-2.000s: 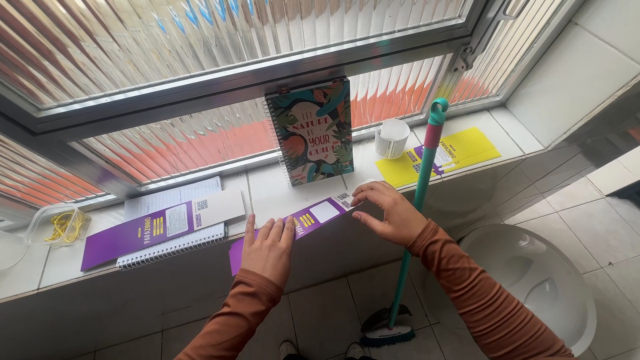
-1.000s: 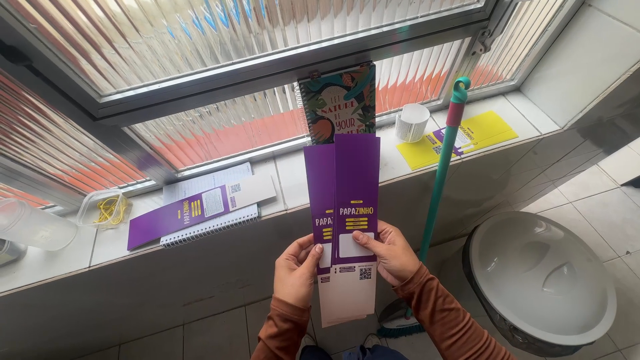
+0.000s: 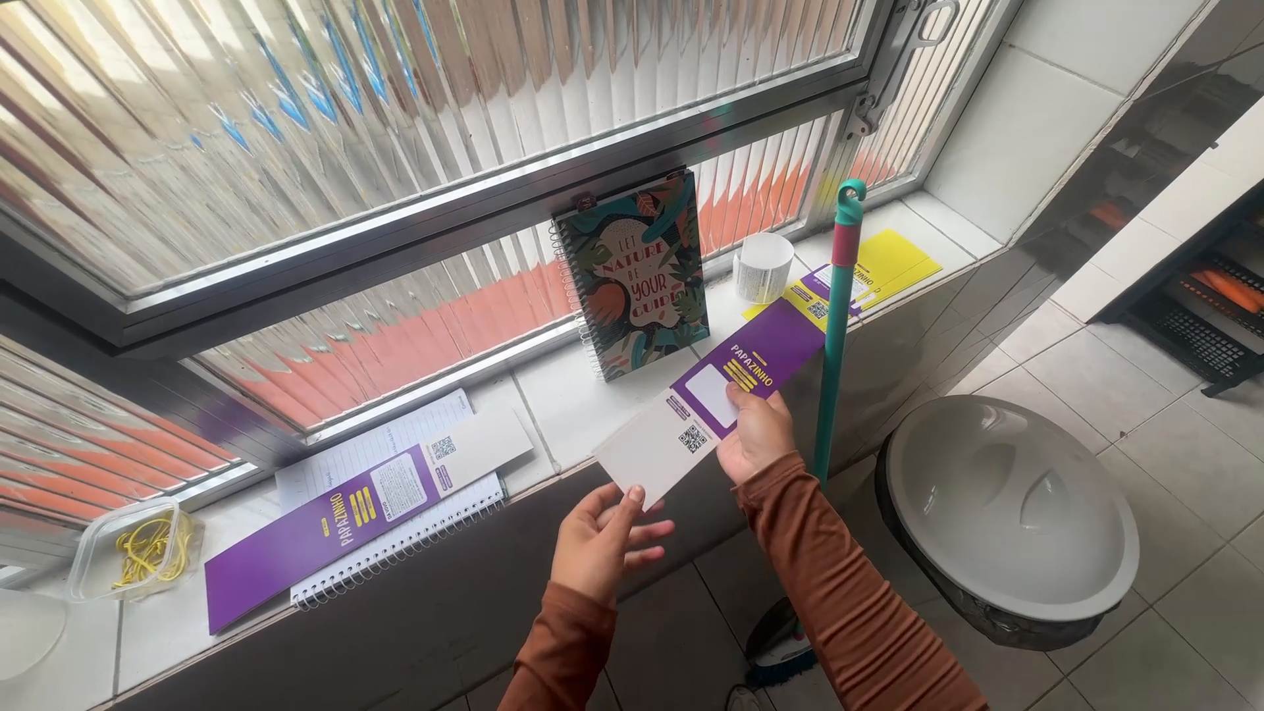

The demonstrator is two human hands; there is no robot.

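My right hand [image 3: 758, 431] grips a purple and white printed card strip [image 3: 703, 405] by its edge, thumb on top, above the front of the tiled sill. At the strip's white lower end is my left hand [image 3: 610, 541], with thumb and fingertips at its corner; whether it pinches the card is hard to tell. A similar purple strip [image 3: 286, 538] lies to the left on a spiral notebook [image 3: 405, 538]. Behind the held strip, a notebook with a leafy cover [image 3: 637, 281] stands against the window. A white paper roll [image 3: 763, 269] and a yellow printed sheet [image 3: 894, 267] are farther right.
A clear plastic tub [image 3: 133, 553] with yellow rubber bands sits at the sill's left. A green broom handle [image 3: 837, 346] leans against the sill's edge, close to my right hand. A lidded grey bin [image 3: 1017, 504] stands on the tiled floor at right.
Two seconds ago a purple strip lay on the sill beneath my hands; one second ago both hands held overlapping strips upright. The held card now slants toward the right, and my left hand has shifted to its lower end.
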